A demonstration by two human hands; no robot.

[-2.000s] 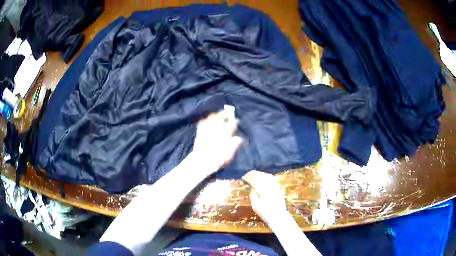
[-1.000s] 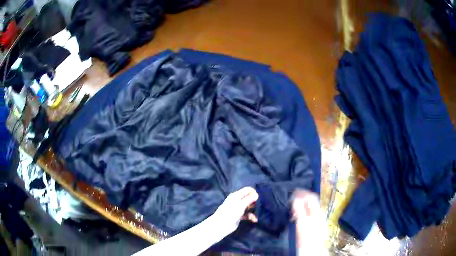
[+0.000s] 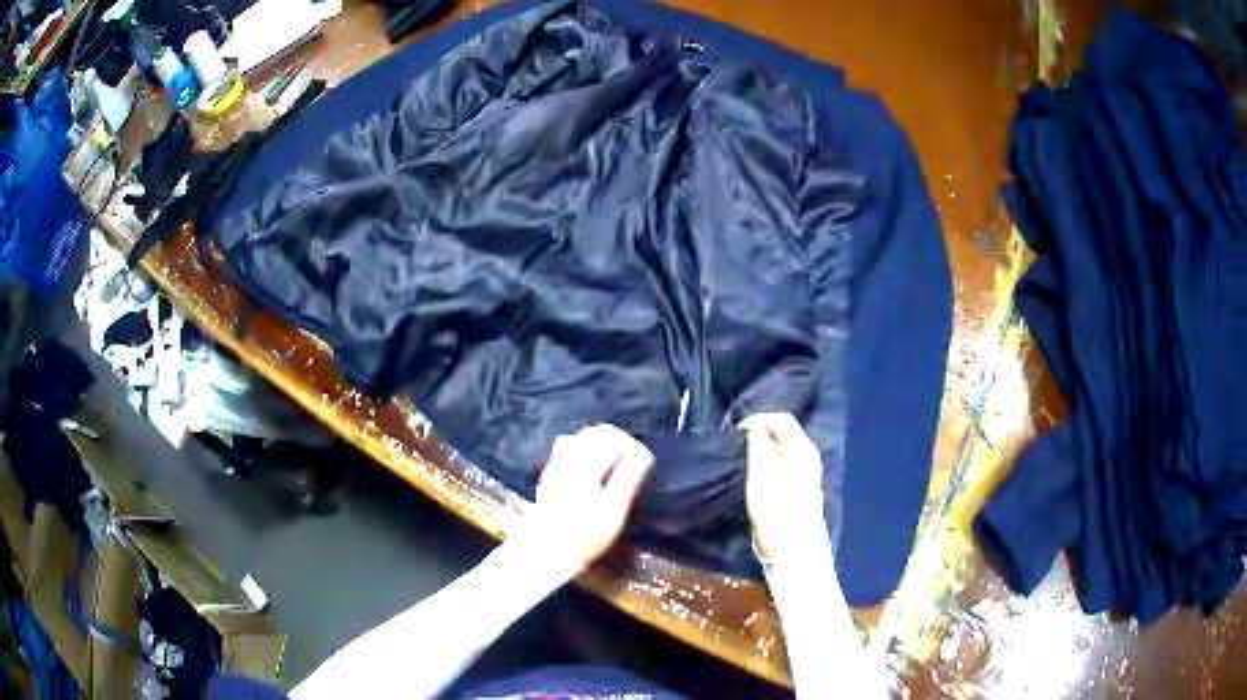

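A navy jacket point(image 3: 896, 294) lies spread on the table with its shiny dark lining point(image 3: 547, 246) facing up. My left hand point(image 3: 596, 490) is closed on a dark band of cloth near the jacket's lower edge. My right hand point(image 3: 784, 472) pinches the same band a little to the right, so it is stretched between both hands. Whether this band is the hem or a sleeve end, I cannot tell. The fingertips are partly hidden in the cloth. The matt navy border shows right of my right hand.
Folded navy garments point(image 3: 1142, 315) lie at the right. Yellow tape point(image 3: 220, 95), small bottles or spools point(image 3: 174, 75) and black strips point(image 3: 171, 171) lie at the upper left. White and black scraps point(image 3: 171, 349) and cardboard boxes point(image 3: 103, 581) are below the table's left edge point(image 3: 356, 435).
Both hands have closed on the cloth band near the front edge. The right hand, blurred before, has moved left and up. The view has shifted, showing more floor and boxes at left.
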